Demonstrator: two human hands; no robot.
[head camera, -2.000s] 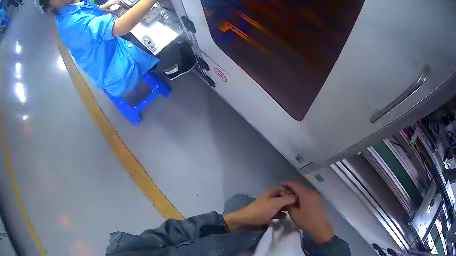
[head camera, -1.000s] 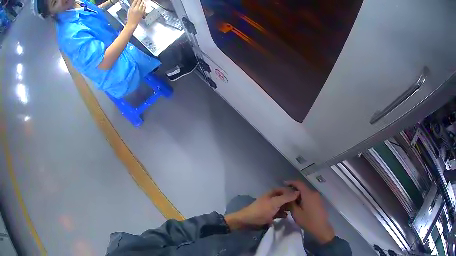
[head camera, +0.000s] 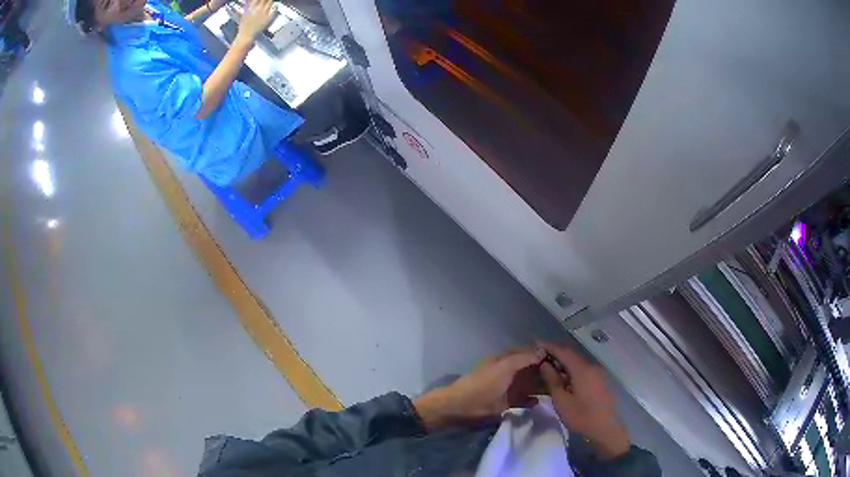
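Note:
My left hand (head camera: 477, 389) and my right hand (head camera: 585, 399) meet at the lower middle, in front of my body. Their fingertips come together around a small dark object (head camera: 552, 361). The fingers hide most of it, so its shape is unclear. A white cloth-like thing (head camera: 527, 443) shows just below the hands; I cannot tell whether it is held or part of clothing.
A white machine door (head camera: 652, 177) with a dark tinted window and silver handle (head camera: 746, 191) stands at upper right. An opening beyond it shows rails and a green belt (head camera: 743, 303). A person in blue (head camera: 177, 102) sits on a blue stool (head camera: 266, 200) at a bench.
My fingers have shifted slightly around the small object, and the right fingers are more curled. The seated person's arm has moved from its earlier position over the bench. A purple light now shows inside the machine.

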